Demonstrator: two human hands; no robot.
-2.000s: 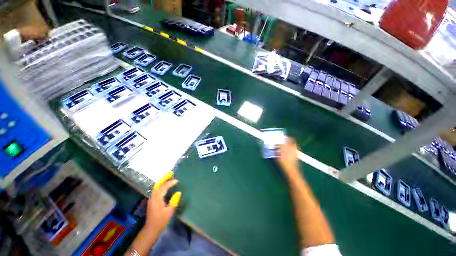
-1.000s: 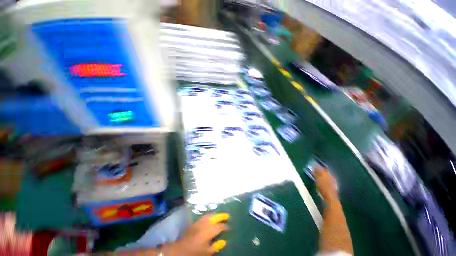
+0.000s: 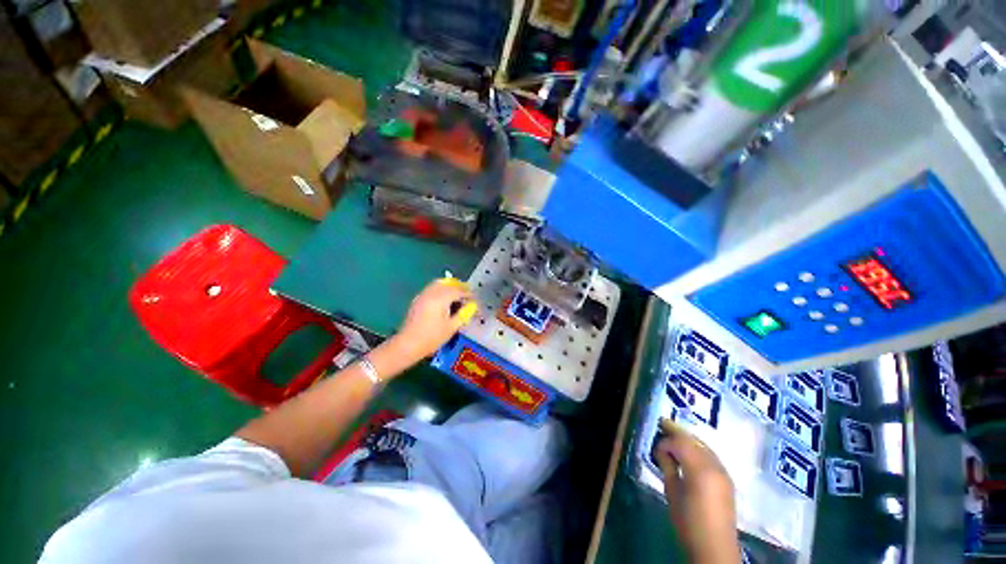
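One panel (image 3: pixel 530 312) with a pale border and dark pattern sits in the orange-brown fixture (image 3: pixel 516 327) on the perforated press base plate (image 3: pixel 565 361), beside the metal press head (image 3: pixel 560 268). My left hand (image 3: pixel 432 317), with yellow finger cots, is at the plate's left edge, fingertips apart and nothing seen in it. My right hand (image 3: pixel 697 485) is over the near left edge of the white sheet (image 3: pixel 741 449) of laid-out panels. Its fingertips are at a partly hidden panel (image 3: pixel 655 449); I cannot tell whether they grip it.
The blue press housing (image 3: pixel 634 204) and controller (image 3: pixel 849 275) with red digits stand above the bench. A second dark machine (image 3: pixel 430 149) is left of the press. A red stool (image 3: pixel 210 292) and open carton (image 3: pixel 281 121) stand on the green floor. The conveyor (image 3: pixel 938 463) is at the right.
The view has swung left to the press. My left hand is now beside the press plate. My right hand has moved from the conveyor to the sheet of panels.
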